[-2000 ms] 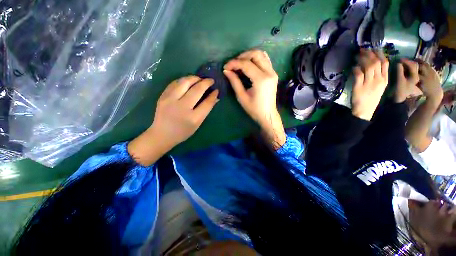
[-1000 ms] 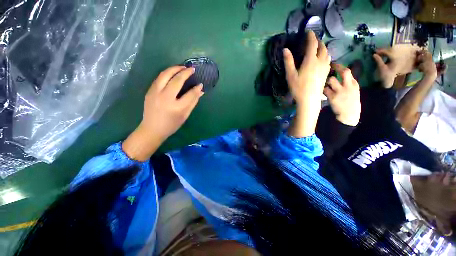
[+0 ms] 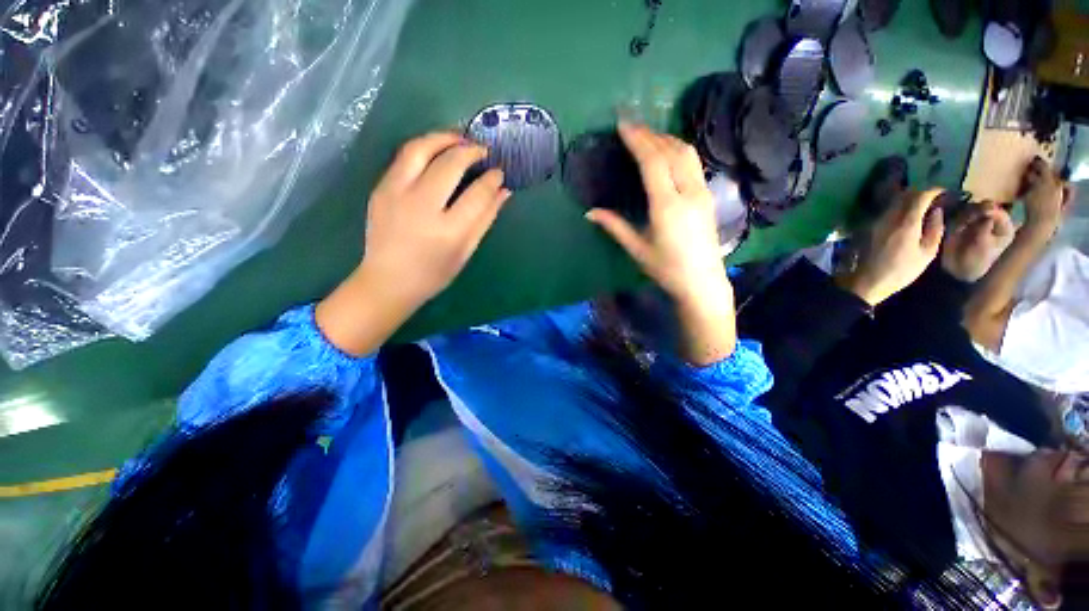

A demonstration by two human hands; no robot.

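A black ribbed plastic cover (image 3: 522, 146) with two small round bosses at its far end lies in front of me. My left hand (image 3: 432, 221) holds its left edge with thumb and fingers. My right hand (image 3: 671, 227) is beside a second dark cover (image 3: 595, 171), just right of the first. My right fingers and thumb are spread around the second cover's right side; the fingertips are blurred, and I cannot tell whether they grip it.
A crinkled clear plastic bag (image 3: 179, 167) lies at left. A pile of black and grey covers (image 3: 768, 131) is at right. Small black parts (image 3: 914, 107) lie scattered beyond it. A neighbour's hand (image 3: 898, 245) and a tan board (image 3: 1001, 155) are farther right.
My right hand has moved back left from the pile, and a second dark cover now lies beside the first. My left hand still holds the ribbed cover, whose bosses now show.
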